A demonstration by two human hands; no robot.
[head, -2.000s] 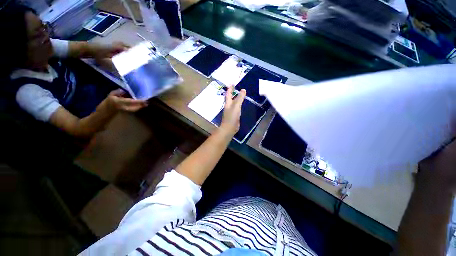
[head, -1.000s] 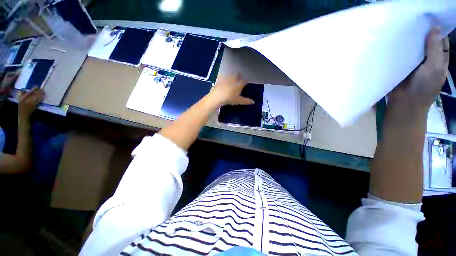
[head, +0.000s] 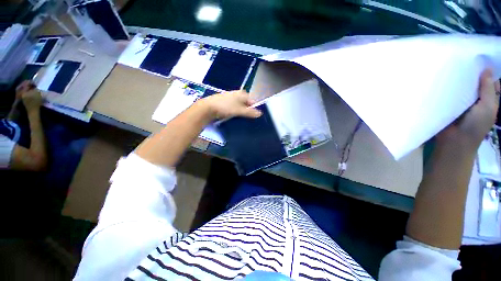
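My left hand (head: 233, 104) grips the upper edge of a display unit (head: 277, 127), tilted above the bench's front edge. The unit's dark panel is at the left and its white half at the right, with a small green circuit board and wires at its lower edge. My right hand (head: 477, 112) holds a large white sheet (head: 395, 82) by its right side. The sheet's lower corner hangs over the mat. What lies under the sheet is mostly hidden.
More dark-and-white units (head: 226, 67) lie on the beige mat (head: 123, 90) at left. A thin cable with a white plug (head: 343, 166) lies near the front edge. Another person's hands (head: 30, 94) are at far left. Other units (head: 489, 206) lie at far right.
My left hand has taken hold of the unit that lay flat on the mat and lifted it, tilting it towards me. My right hand still holds the sheet.
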